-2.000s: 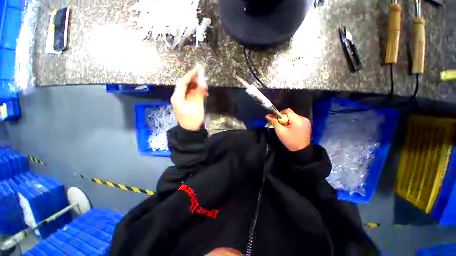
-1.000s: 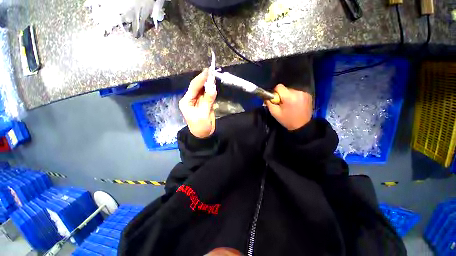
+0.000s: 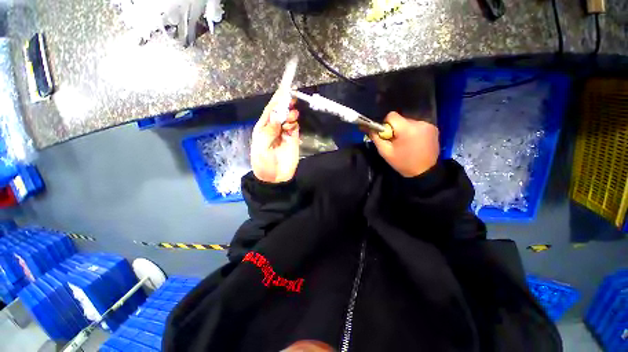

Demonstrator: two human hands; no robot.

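Note:
My left hand pinches a small whitish plastic part that points up toward the bench edge. My right hand is closed around the handle of a soldering-iron-type tool with a white wrapped barrel. The tool points left, and its tip is at the part, near my left fingertips. Whether the tip touches the part cannot be told. Both hands are in front of the bench edge, above the gap between two blue bins.
Speckled bench with a whitish plastic pile, a dark oblong object and a black cord. Left blue bin and right blue bin hold clear pieces. Yellow crate at far right; stacked blue trays at lower left.
The view has shifted, so the bench sits higher in the picture. My hands have come together; the tool tip, earlier apart from my left hand, is now at the part.

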